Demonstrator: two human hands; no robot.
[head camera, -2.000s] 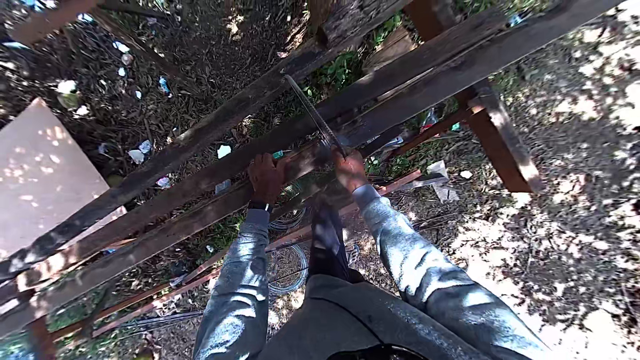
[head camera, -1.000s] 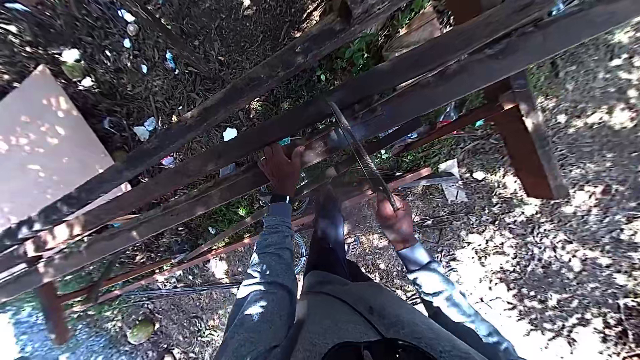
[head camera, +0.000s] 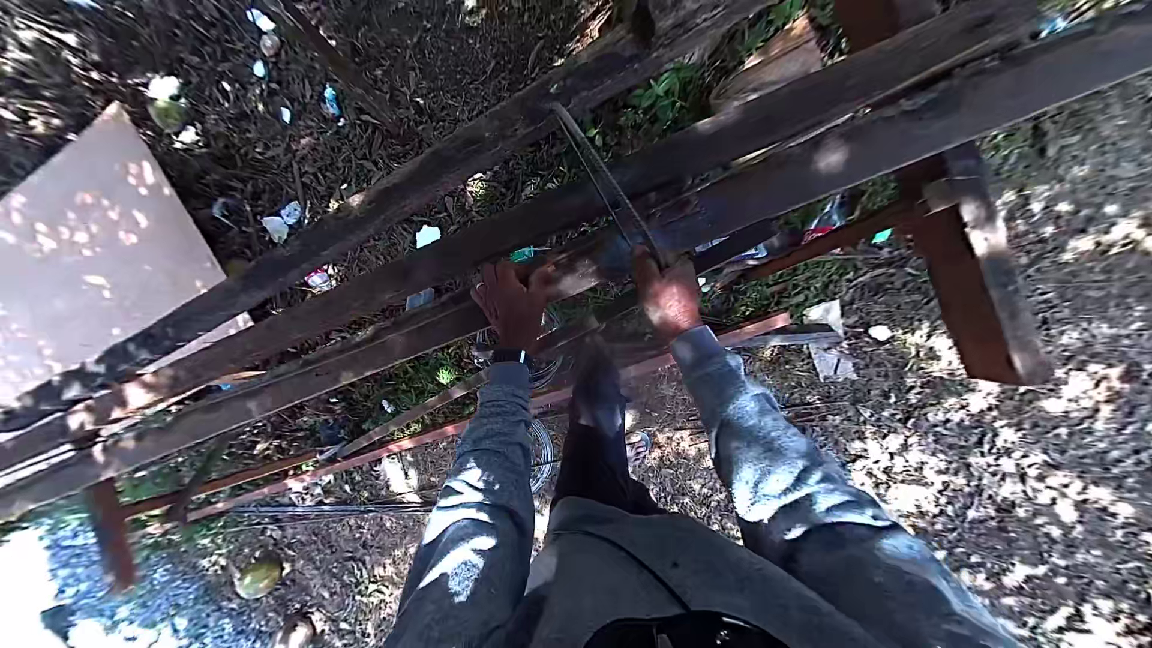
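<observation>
My right hand (head camera: 670, 292) is closed on the near end of a hacksaw or bow saw (head camera: 605, 180), whose long narrow frame points up and to the left across the wooden beams. The saw lies over the nearest beam (head camera: 387, 346) and the middle beam (head camera: 504, 225); whether its blade is in a cut cannot be told. Left of the saw, my left hand (head camera: 513, 301) rests on the nearest beam with its fingers over the wood. That wrist wears a dark band. One foot, dark and blurred, is raised by the beams between my arms.
A third dark beam (head camera: 414, 175) runs behind. A wooden post (head camera: 976, 288) stands at the right, with a pale board (head camera: 99, 243) at the left. Below the beams lie reddish rails (head camera: 432, 436), coiled wire (head camera: 542, 454) and scattered litter. A green coconut-like fruit (head camera: 259, 576) lies lower left.
My right hand was drawn back lower right with the saw one second ago; it is now up by the beams, and the saw reaches farther across them. My left hand stays on the beam.
</observation>
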